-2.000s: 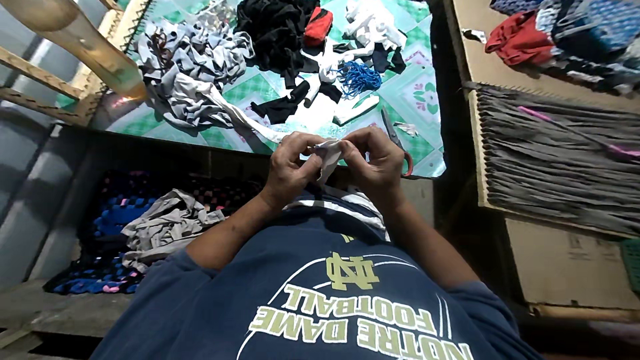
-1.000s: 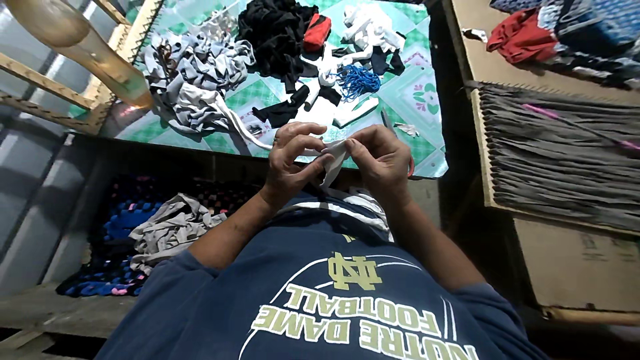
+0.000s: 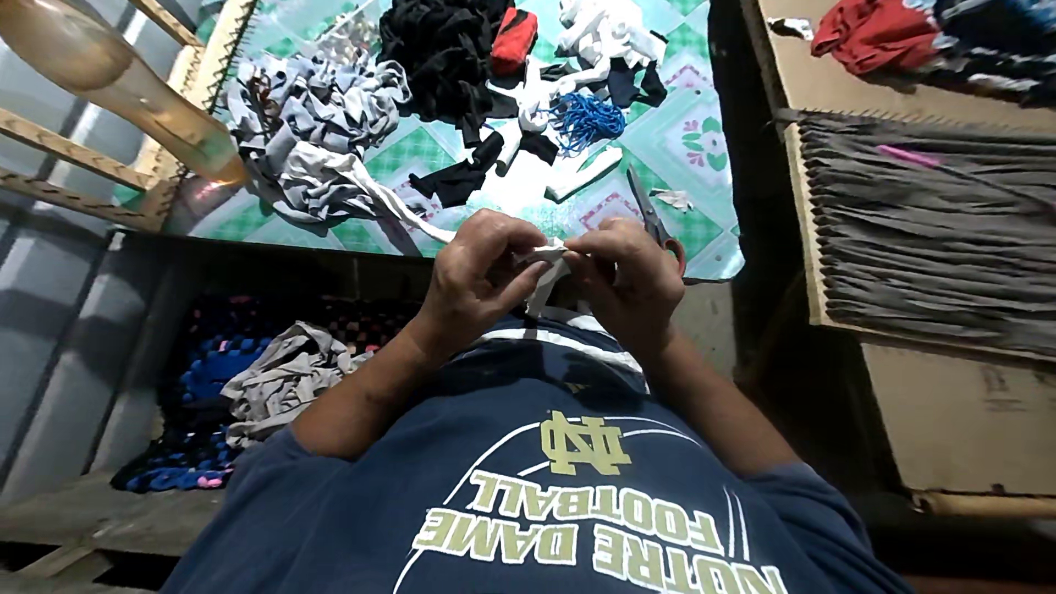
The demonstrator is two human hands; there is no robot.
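My left hand (image 3: 487,276) and my right hand (image 3: 623,280) pinch a white fabric strip (image 3: 544,285) between them, just past the table's near edge. A long white strip runs from beside my left hand to a pile of grey fabric strips (image 3: 318,124). Scissors (image 3: 652,210) lie behind my right hand, their red handle partly hidden by it. Farther back on the table are black fabric strips (image 3: 437,62), a red cloth piece (image 3: 513,40), white fabric strips (image 3: 606,33) and a bundle of blue cords (image 3: 587,122).
A clear plastic bottle (image 3: 157,107) and a toothed wooden frame (image 3: 165,165) are at the left. On the right, a frame strung with dark grey strips (image 3: 940,239) carries a pink-handled tool (image 3: 907,155). Grey cloth (image 3: 285,384) lies on a dark woven mat (image 3: 206,363) below left.
My left hand's fingers, more raised and spread one second ago, are now curled in at the white strip. Both hands stay close together on the strip.
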